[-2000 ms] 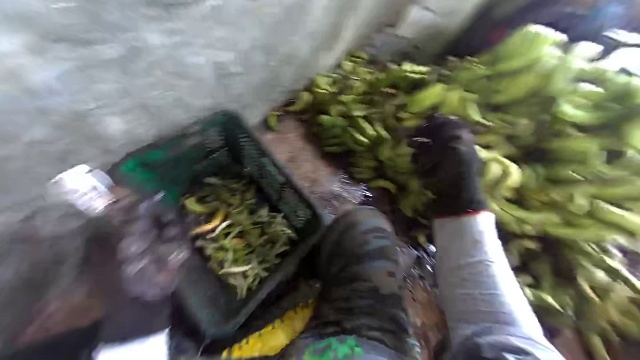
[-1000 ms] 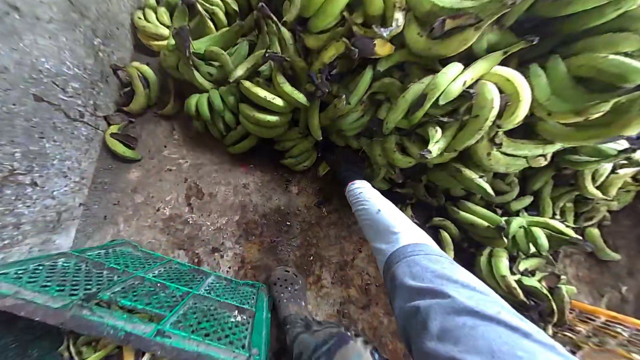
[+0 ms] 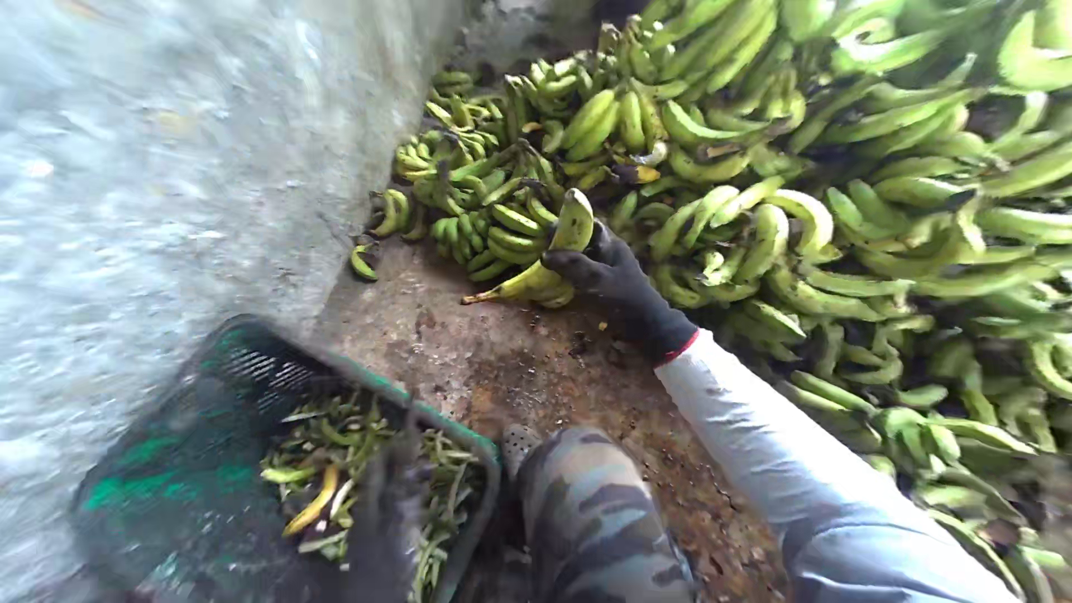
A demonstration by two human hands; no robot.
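Note:
My right hand (image 3: pixel 624 285), in a dark glove with a red cuff edge, grips a green plantain (image 3: pixel 536 272) at the front edge of a large heap of green plantains (image 3: pixel 770 226). The plantain's curved tip points up and its stem end points left. At the lower left a green plastic crate (image 3: pixel 368 377) holds peels or thin green pieces (image 3: pixel 335 435) and one yellow strip. A dark, strongly blurred shape over the crate appears to be my gloved left hand (image 3: pixel 381 536); its fingers and anything in it cannot be made out.
A rough grey wall (image 3: pixel 226 159) runs along the left. The stained brown floor (image 3: pixel 444 352) lies between crate and heap. A small loose plantain (image 3: pixel 363 263) lies near the wall. My camouflage-clad leg (image 3: pixel 595 511) is at the bottom centre.
One second ago my right hand was partly hidden at the heap's edge; now it is in sight, gripping a plantain. The dark blurred shape has come into view over the crate. The view has shifted.

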